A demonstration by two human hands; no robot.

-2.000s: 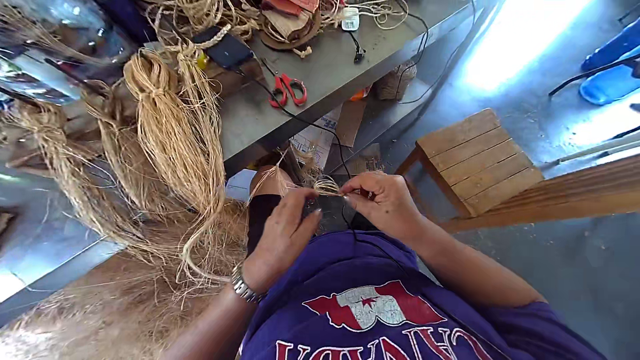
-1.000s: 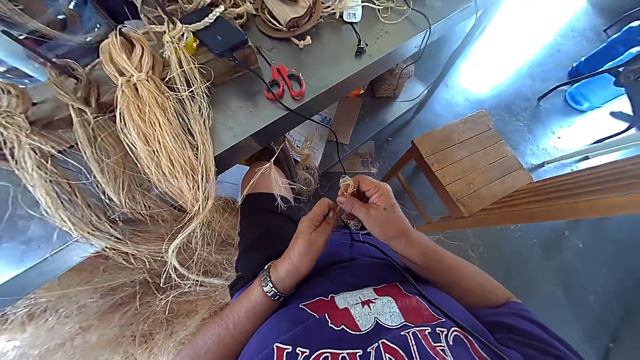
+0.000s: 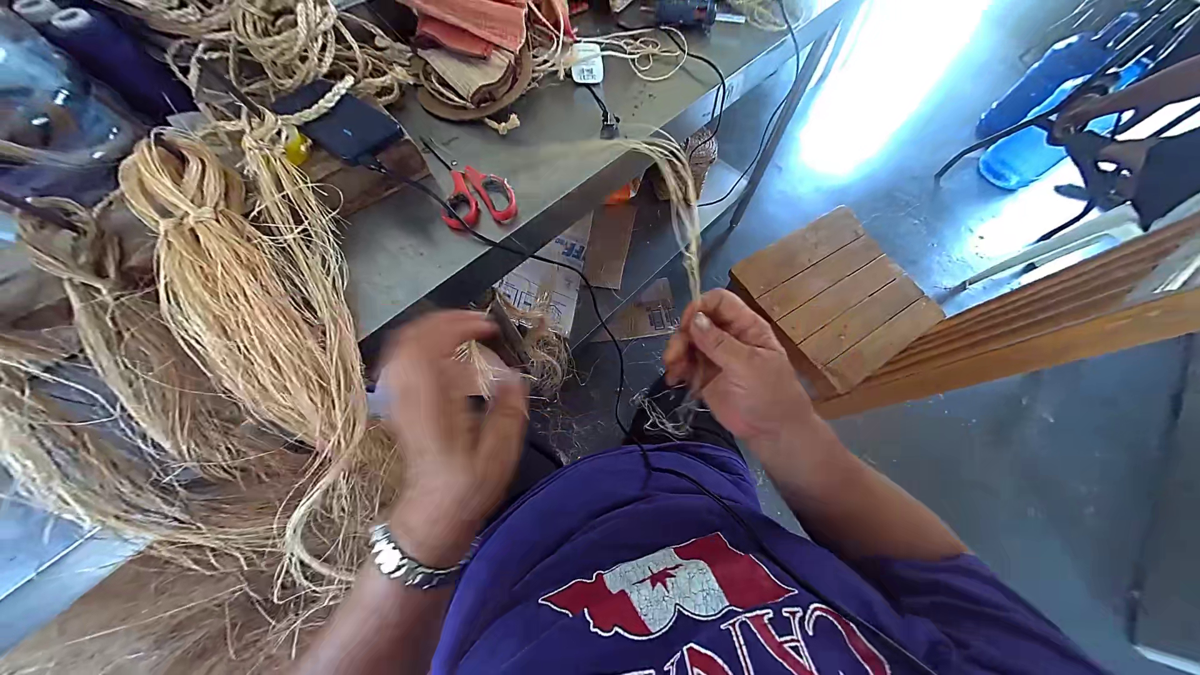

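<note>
A thin bundle of pale plant fibres [image 3: 692, 220] is pinched between the thumb and fingers of my right hand [image 3: 736, 361]. Its upper end arcs over the bench edge, and loose strands hang below the fist. My left hand [image 3: 450, 412], blurred, is raised apart from it, thumb and fingers spread, with a metal watch on the wrist. Beyond that hand lies a large tied hank of straw-coloured fibre [image 3: 248, 309], with a browner hank [image 3: 122, 347] beside it. Red-handled scissors [image 3: 480, 197] rest on the grey bench.
The grey metal bench [image 3: 403, 272] bears coiled rope [image 3: 281, 47], a dark power bank [image 3: 342, 127] and a white plug [image 3: 588, 64]. A black cable [image 3: 600, 300] hangs down to my shirt. At the right are a slatted wooden stool [image 3: 839, 295] and another person's arm [image 3: 1139, 98].
Both hands were close together at the fibres before. Now my left hand is away to the left, while my right hand keeps the bundle, which extends up over the bench edge.
</note>
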